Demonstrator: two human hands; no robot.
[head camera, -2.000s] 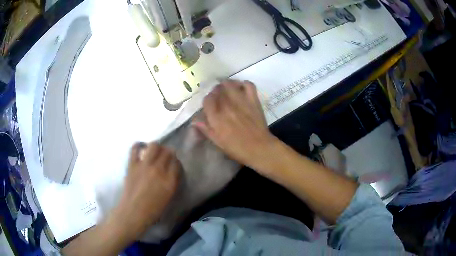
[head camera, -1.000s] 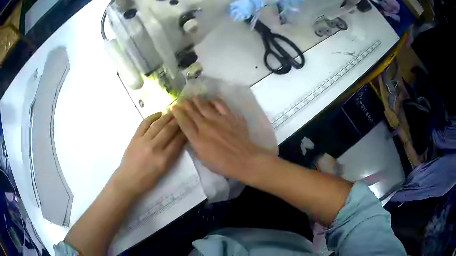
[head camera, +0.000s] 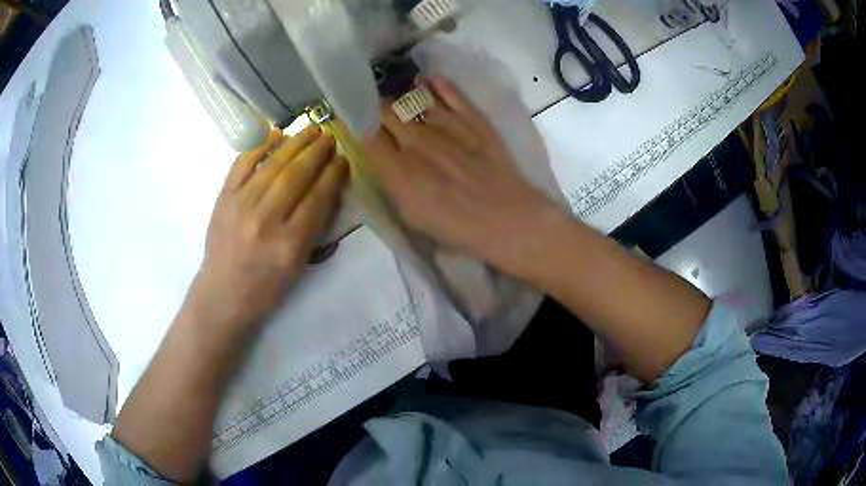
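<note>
The pale grey fabric piece (head camera: 494, 304) lies under the sewing machine head (head camera: 323, 47) and hangs over the table's front edge. Its near part is blurred. My right hand (head camera: 442, 171) lies flat on the fabric, just right of the lamp-lit needle area, partly behind a ribbed dial. My left hand (head camera: 271, 204) lies palm down left of the needle area, fingertips near the foot and close to the fabric's edge. Whether its fingers hold cloth is hidden. The needle and foot are mostly hidden by the machine head.
Curved grey pieces (head camera: 62, 228) lie flat on the white table at the far left. Black scissors (head camera: 596, 57) lie right of the machine head. A printed ruler (head camera: 674, 133) runs along the front table edge. Purple-grey cloth (head camera: 817, 327) hangs at the right.
The fabric has gone from my lap side to under the machine head. Both hands moved up to the needle area. The view has shifted closer, and the head now covers more of it.
</note>
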